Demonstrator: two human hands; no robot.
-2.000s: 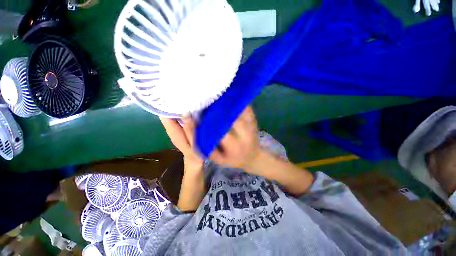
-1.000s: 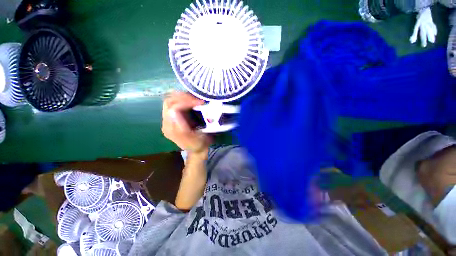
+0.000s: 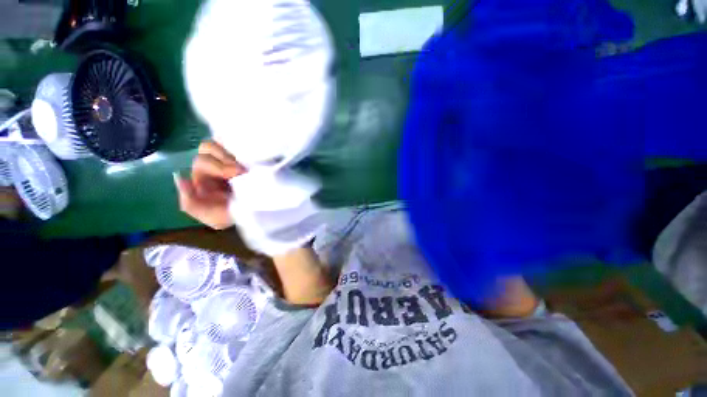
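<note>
My left hand (image 3: 209, 186) holds a white clip-on fan (image 3: 260, 77) by its clip (image 3: 275, 205), above the near edge of the bench. The fan head points up and away from me and is blurred and overexposed. My right hand (image 3: 512, 297) is at the lower end of the bright blue cleaning cloth (image 3: 519, 155). The cloth hides most of this hand and hangs in a wide blurred sheet to the right of the fan, apart from it.
A black fan (image 3: 114, 105) and white fans (image 3: 58, 116) stand on the green bench (image 3: 360, 155) at the left. A pale rectangle (image 3: 401, 31) lies behind the held fan. A carton of white fans (image 3: 209, 240) is at the lower left. Another person's dark sleeve (image 3: 54, 271) is at the left edge.
The fan was against the cloth two seconds ago and is now apart from it. Since one second ago, the fan has moved left and tilted, and the cloth has spread wider and higher.
</note>
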